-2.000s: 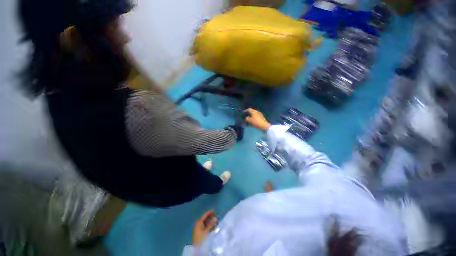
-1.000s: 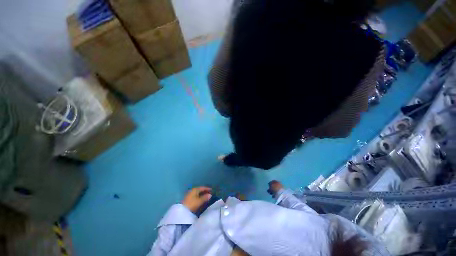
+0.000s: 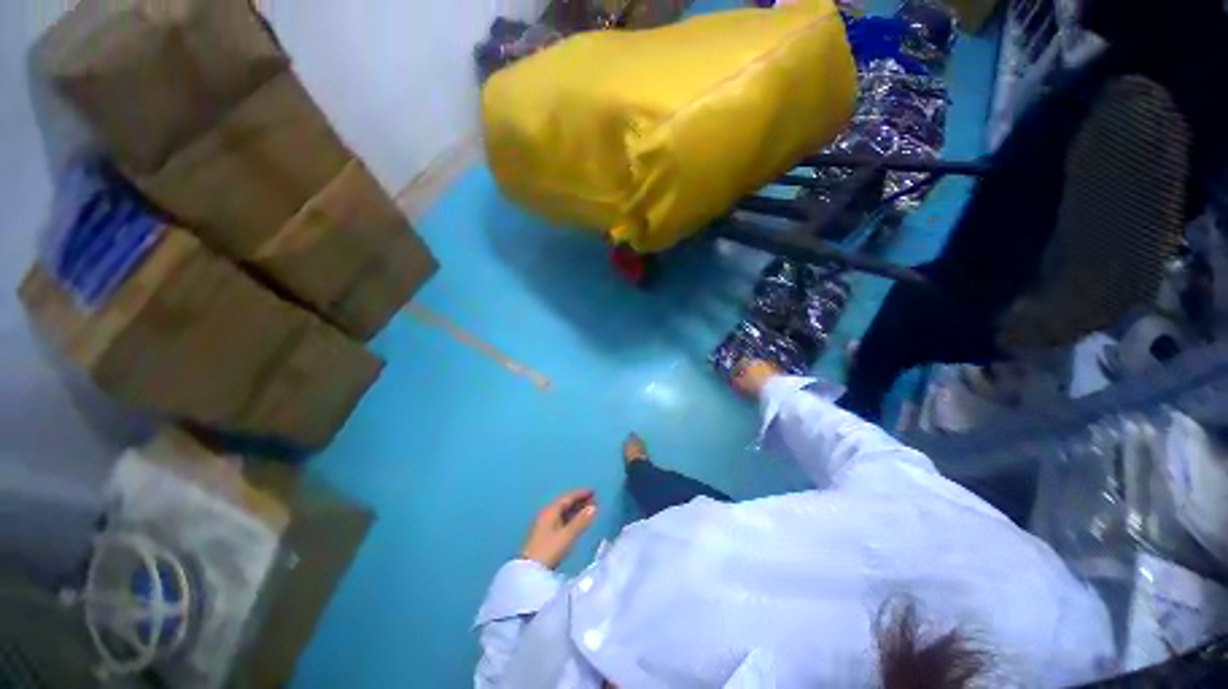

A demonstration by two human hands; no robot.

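Observation:
A big bulging yellow sack (image 3: 673, 115) lies across a dark hand truck (image 3: 835, 249) at the top centre; a red wheel hub (image 3: 628, 264) shows beneath it. My left hand (image 3: 559, 528) is low in the centre, away from the sack, empty with its fingers loosely curled and apart. My right hand (image 3: 754, 377) reaches forward and overlaps the near end of the dark shiny bundles (image 3: 795, 310) on the floor. Its fingers are blurred, and I cannot tell if it touches or holds anything.
Stacked brown cartons (image 3: 216, 323) stand at the left, one holding blue packs (image 3: 101, 242). A white ring-shaped item (image 3: 139, 606) lies on a plastic-covered carton at the lower left. A person in dark clothes (image 3: 970, 269) is at the upper right. Shelving with plastic-wrapped goods (image 3: 1118, 471) lines the right.
The other person has moved from the centre to the right, uncovering the yellow sack and hand truck. My right arm has reached forward and up. The cartons have shifted in view.

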